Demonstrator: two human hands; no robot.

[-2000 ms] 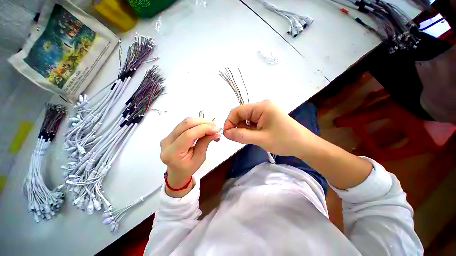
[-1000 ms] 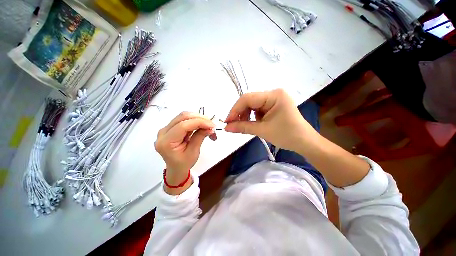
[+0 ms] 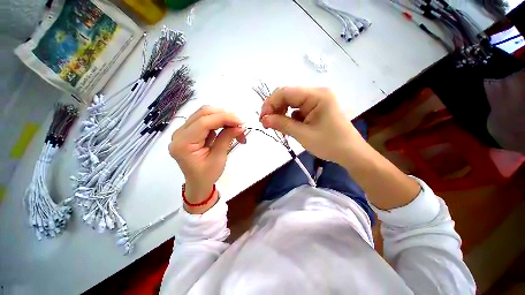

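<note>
A white cable (image 3: 303,170) with a short black sleeve (image 3: 292,154) rises from my lap. Thin dark and pale wires (image 3: 262,90) fan out from it, some behind my right hand. My left hand (image 3: 204,138) pinches something tiny and whitish at its fingertips, perhaps a connector housing; a dark wire (image 3: 265,133) runs from there to the sleeve. My right hand (image 3: 299,115) is just right of it, apart from it, thumb and index finger closed near the wires. Whether it holds a wire is too small to tell.
Bundles of white cables with dark wire ends (image 3: 124,150) lie at left, below a printed bag (image 3: 80,43). Small translucent pieces (image 3: 315,62) lie on the white table (image 3: 230,57). More cables (image 3: 455,29) lie at upper right. A red stool (image 3: 426,138) stands at right, near a person's dark clothing.
My hands have moved up and apart. A dark wire now shows stretched between my left fingertips and the sleeve, and the black sleeve and white cable have come into view below my right hand.
</note>
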